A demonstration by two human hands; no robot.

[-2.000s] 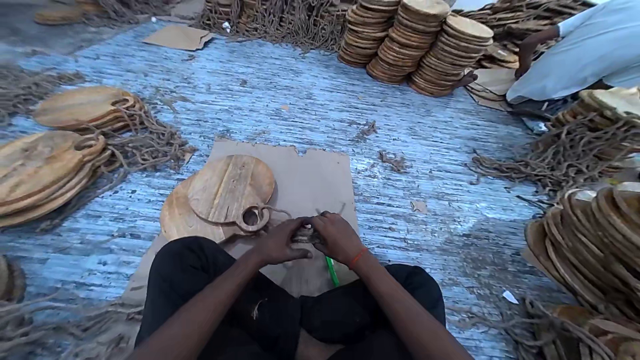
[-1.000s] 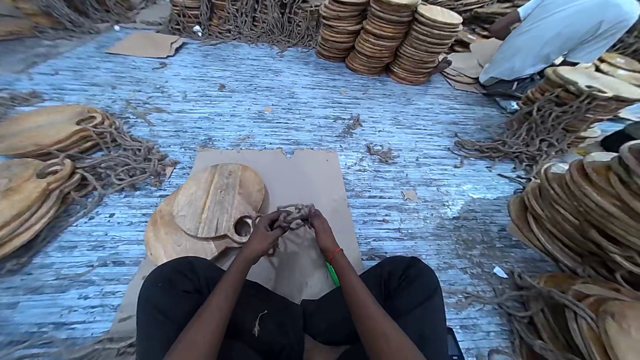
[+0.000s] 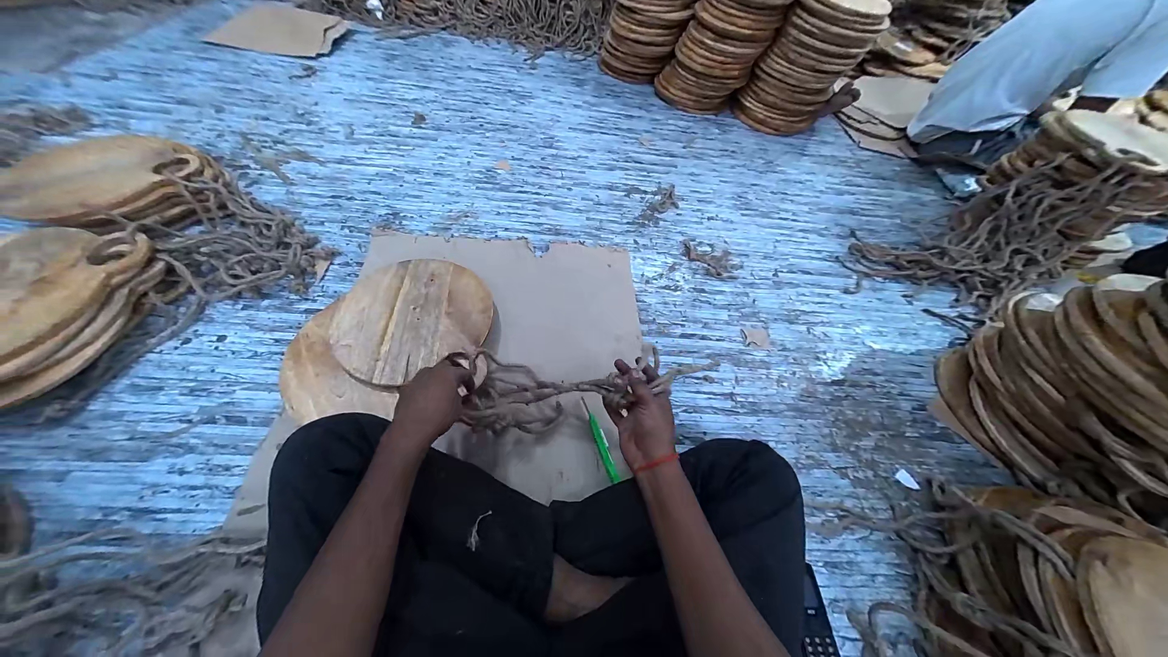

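Observation:
Two round wooden boards with ring handles, the upper one (image 3: 411,315) overlapping the lower one (image 3: 310,374), lie on a flat cardboard sheet (image 3: 566,292). My left hand (image 3: 433,397) grips the upper board's handle where brown rope (image 3: 520,392) passes through it. My right hand (image 3: 643,411), with a red string on the wrist, holds the far end of that rope, which stretches between both hands. A green pen-like tool (image 3: 600,443) lies on the cardboard just left of my right hand.
Roped wooden boards (image 3: 100,182) lie in piles at the left. More stacks (image 3: 1086,383) stand at the right, and tall stacks (image 3: 730,46) at the back. A person in pale clothing (image 3: 1022,73) is at the back right. Rope scraps (image 3: 710,259) lie on the floor.
My hands were close together over the bunched rope; now they are apart, with the rope drawn out between them. My right hand has moved right. More of the green tool shows.

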